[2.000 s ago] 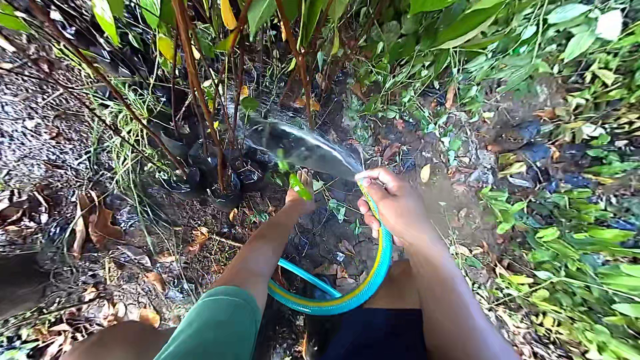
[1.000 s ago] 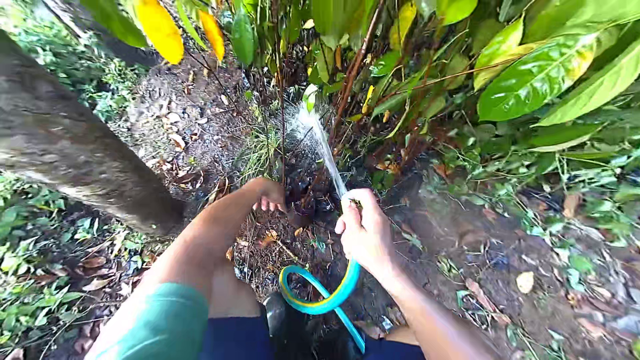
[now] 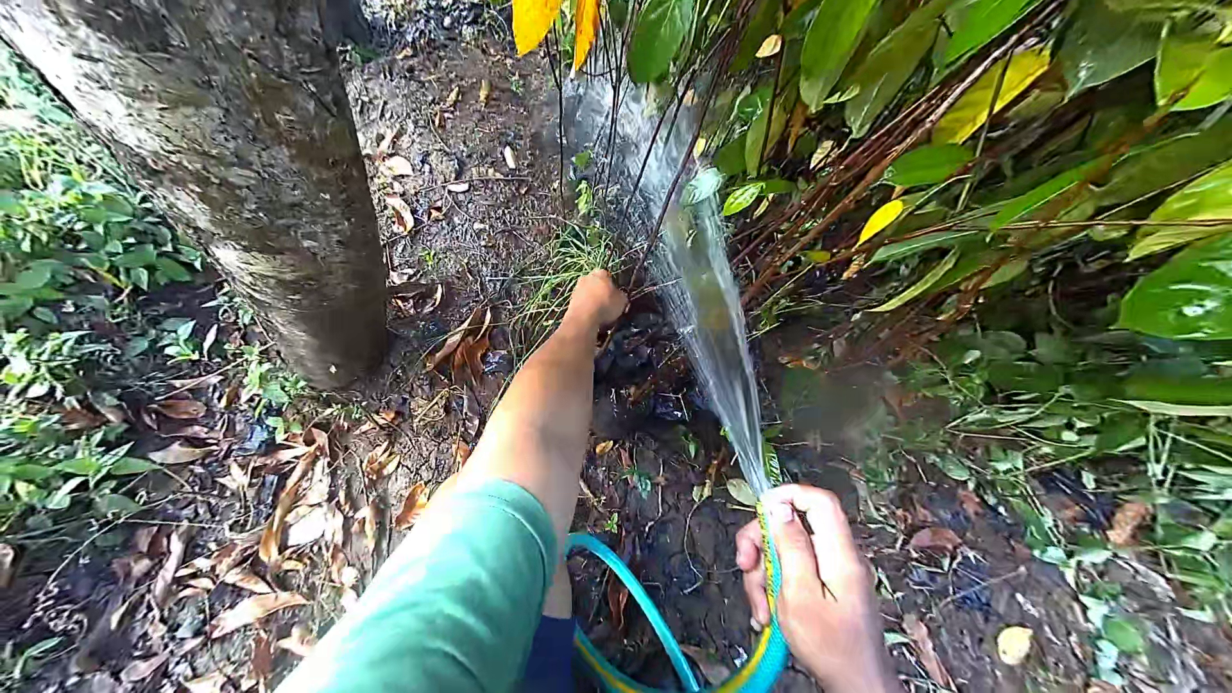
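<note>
My right hand (image 3: 813,568) grips the end of a teal garden hose (image 3: 773,645) with a yellow stripe, its thumb at the mouth. A fanned jet of water (image 3: 707,308) sprays from it up and to the left, past thin plant stems. My left hand (image 3: 599,298) reaches out to the base of the stems, beside a tuft of grass (image 3: 563,274); its fingers are hidden, so what they touch or hold cannot be told. Behind my left arm the hose loops (image 3: 630,582) low over the soil.
A thick tree trunk (image 3: 289,212) stands at the left. Leafy branches (image 3: 924,144) crowd the upper right. Dry leaves (image 3: 279,539) litter the ground at the lower left, and low green plants (image 3: 1039,414) grow at the right.
My left hand, seen a second ago beside the stems with fingers apart, now reaches farther forward into their base. My right hand keeps hold of the spraying hose. The view has shifted.
</note>
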